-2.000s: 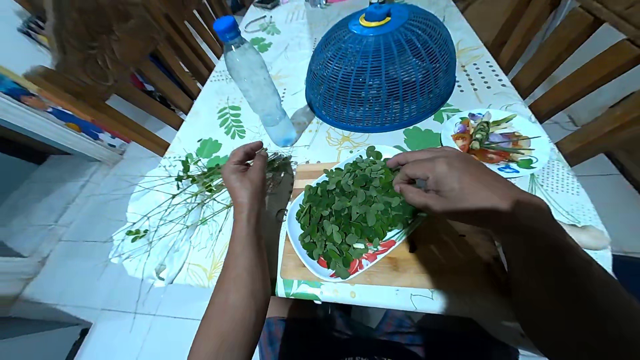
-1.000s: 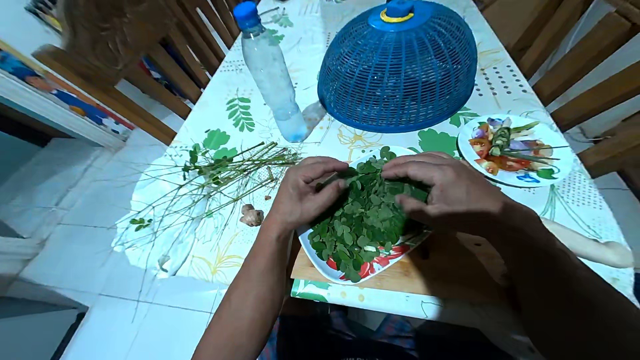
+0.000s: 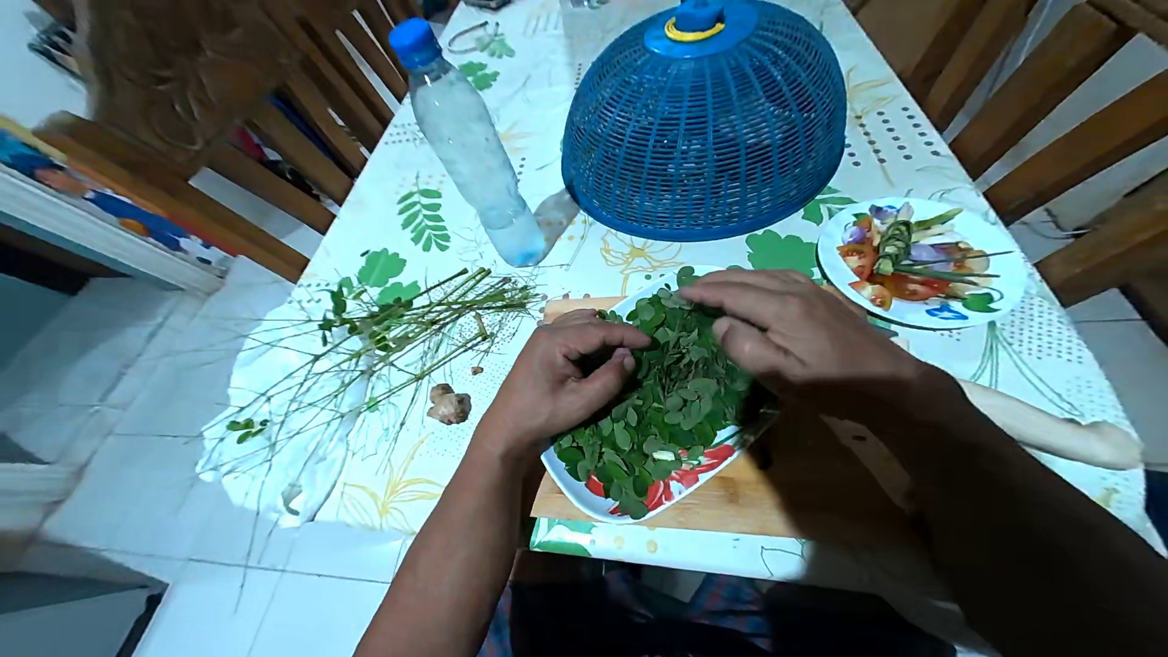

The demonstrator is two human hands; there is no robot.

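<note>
A heap of small round green leaves [image 3: 675,383] fills a white plate with a red pattern [image 3: 598,505], which rests on a wooden cutting board [image 3: 776,502]. My left hand [image 3: 575,374] is at the heap's left edge, thumb and forefinger slightly apart, with nothing visible between them. Over the right side of the heap, my right hand [image 3: 794,333] touches or hovers just above the leaves with curved fingers; its underside is hidden. Thin green stems [image 3: 429,319] lie left of the board, with a piece of ginger root [image 3: 449,404] beside them.
Behind the plate stand a blue mesh food cover [image 3: 703,128] and a clear plastic bottle with a blue cap [image 3: 474,151]. A plate of cut tomatoes and other vegetables [image 3: 922,265] sits at the right, near a long pale root vegetable [image 3: 1049,424]. Wooden chairs [image 3: 1077,137] flank the table.
My left hand has moved right, from above the stems to the leaf heap. The ginger root, hidden at first, now shows. My right hand remains around the heap's right side.
</note>
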